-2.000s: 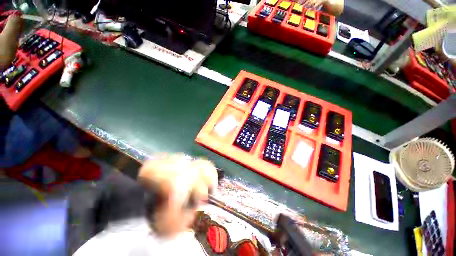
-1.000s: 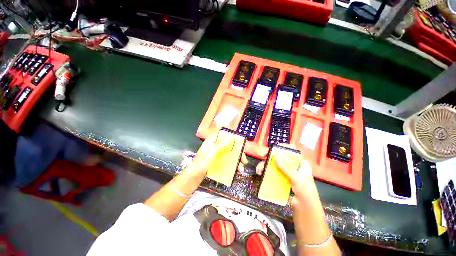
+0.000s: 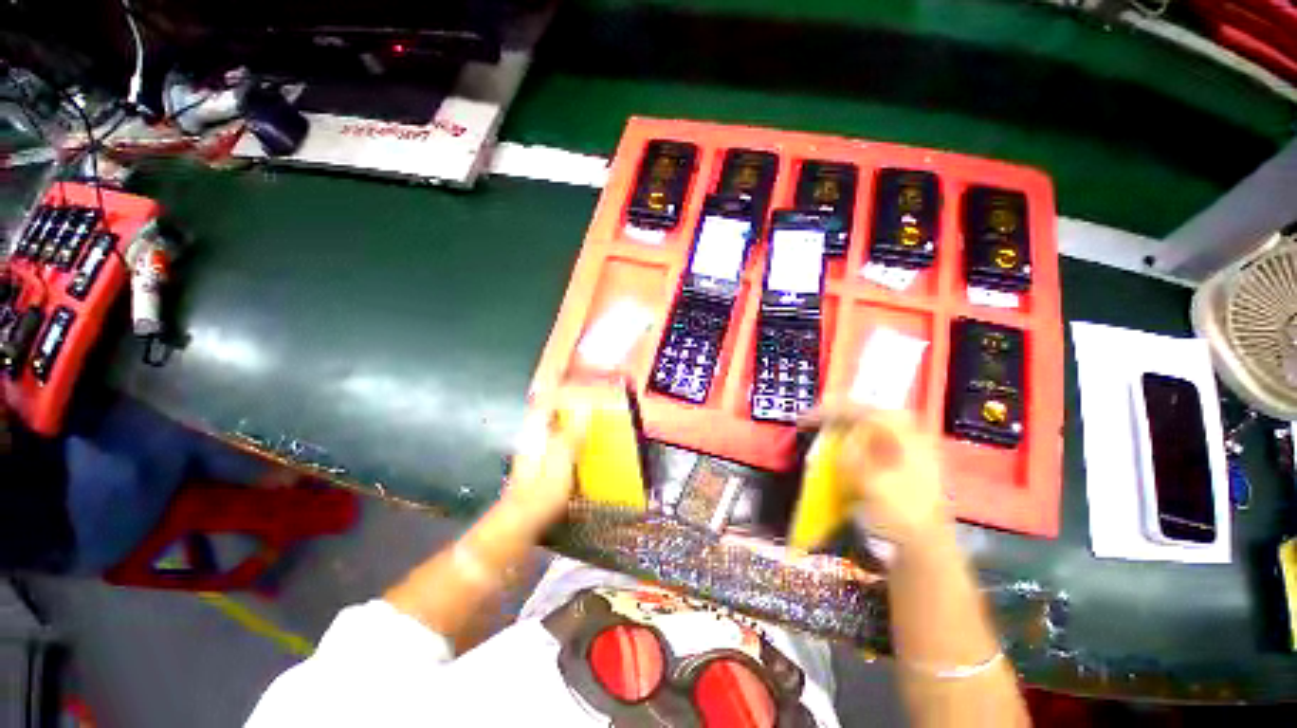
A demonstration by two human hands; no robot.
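The red-orange phone tray (image 3: 711,427) lies on the bench in front of me. Two open flip phones, the left one (image 3: 703,302) and the right one (image 3: 791,320), have lit white screens and dark keypads. Closed black phones, one at the right (image 3: 984,381), sit in other pockets. Two pockets show white pieces. My left hand (image 3: 548,462) holds a yellow-faced phone (image 3: 610,450) turned on edge at the tray's near edge. My right hand (image 3: 889,477) holds another yellow-faced phone (image 3: 817,491), also tilted and blurred. Small blocks (image 3: 704,495) lie between my hands on the bench edge.
A white paper (image 3: 1118,526) with a smartphone (image 3: 1179,458) lies right of the tray, with a fan (image 3: 1259,324) beyond. Another red tray (image 3: 107,242) is at far left, beside a white bottle-like object (image 3: 148,285). A monitor stands at the upper left.
Both hands have tilted the yellow-faced phones from flat to edge-on and moved a little apart. Small blocks now show between them. The camera view has shifted.
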